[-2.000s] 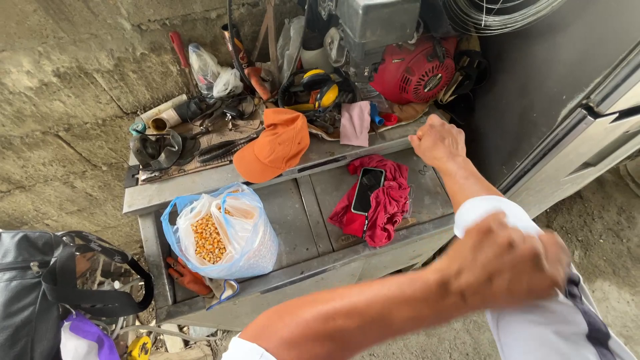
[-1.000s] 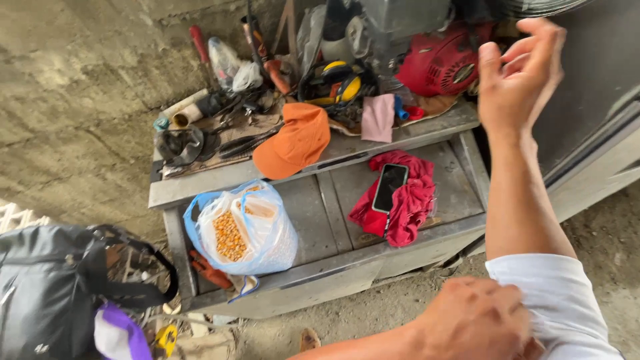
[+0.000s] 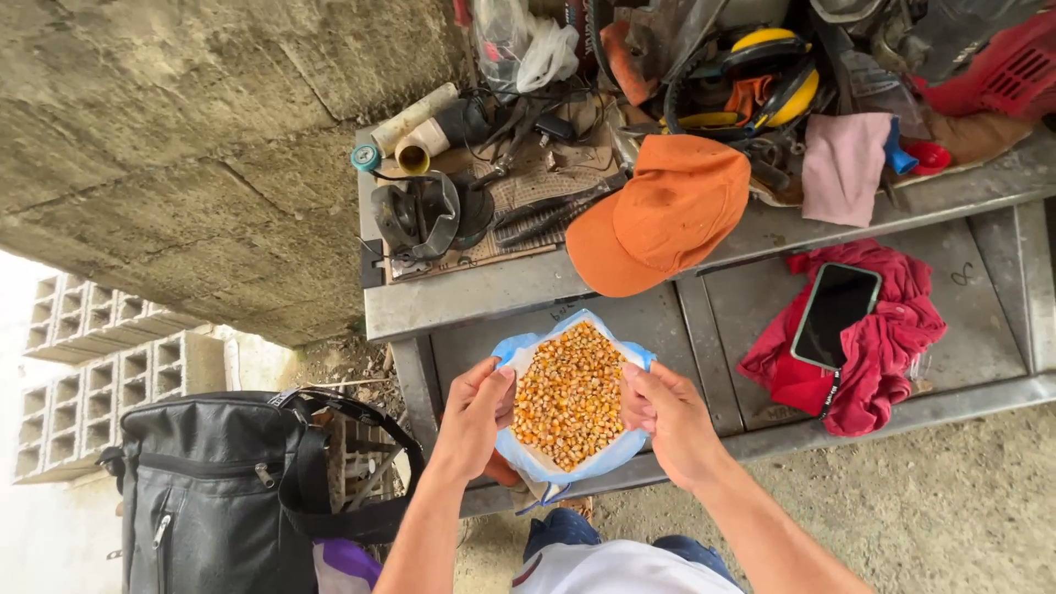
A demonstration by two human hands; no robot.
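Both my hands grip the rim of an open plastic bag (image 3: 606, 470), blue outside and white inside. Corn kernels (image 3: 569, 396) fill it and show through the wide mouth. My left hand (image 3: 474, 417) pinches the left edge between thumb and fingers, and my right hand (image 3: 672, 417) pinches the right edge. The bag is over the lower shelf of a metal bench (image 3: 503, 307). Part of an orange-brown glove (image 3: 501, 470) shows beneath the bag, close to my left hand; the rest is hidden.
An orange cap (image 3: 660, 214) overhangs the upper ledge, beside tools, yellow earmuffs (image 3: 771, 82) and a pink cloth (image 3: 846, 169). A phone (image 3: 836, 315) lies on a red garment (image 3: 895, 355) at right. A black bag (image 3: 214, 495) stands at left, near concrete blocks (image 3: 124, 371).
My hands have come down from the right side to the plastic bag and taken hold of its rim. Its mouth is now spread wider, showing more corn. The view has shifted closer to the bench.
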